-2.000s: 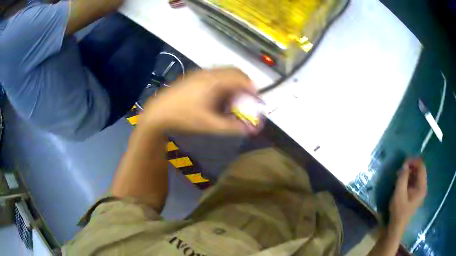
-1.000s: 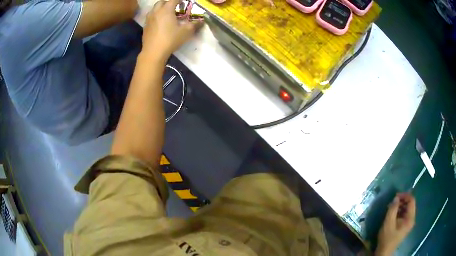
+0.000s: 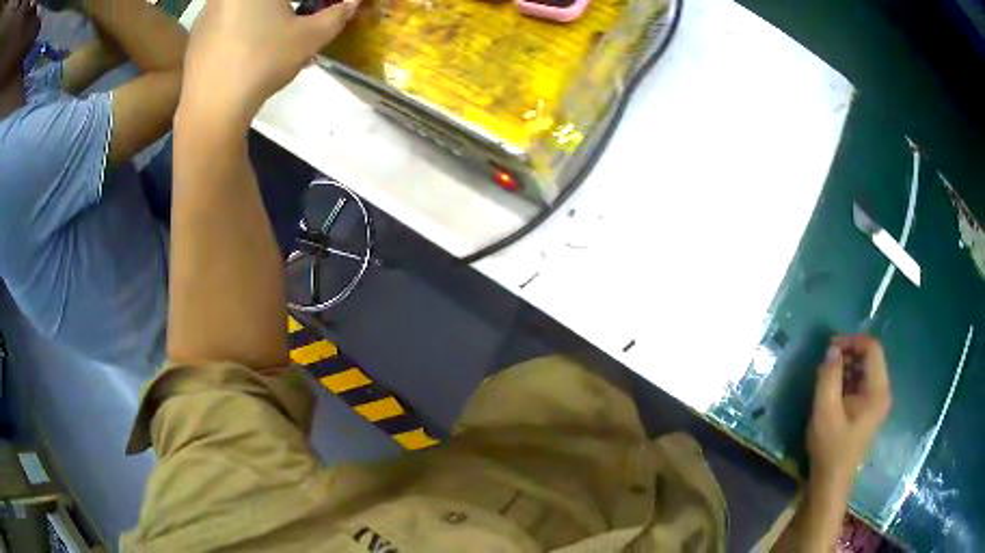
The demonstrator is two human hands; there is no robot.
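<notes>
My left hand (image 3: pixel 254 43) reaches to the top edge of the view, at the left end of the yellow-topped box (image 3: pixel 464 65). Its fingertips are partly cut off; something dark shows by them, and I cannot tell whether it is held. A pink-framed device (image 3: pixel 554 9) lies on the box, cut off by the top edge. My right hand (image 3: pixel 850 405) is over the green mat (image 3: pixel 805 324), fingers curled around small dark pieces (image 3: pixel 853 371).
A craft knife (image 3: pixel 888 246) lies on the mat. A black cable (image 3: pixel 589 162) curves round the box over the white surface (image 3: pixel 702 162). Dark scraps (image 3: pixel 629 346) lie near the bench edge. A person in a blue shirt (image 3: pixel 54 205) sits at left, near a round metal wheel (image 3: pixel 324 246).
My left hand has moved from near the bench edge, with a shiny pink piece, up to the box's left end. The view has shifted. My right hand stays curled over the mat.
</notes>
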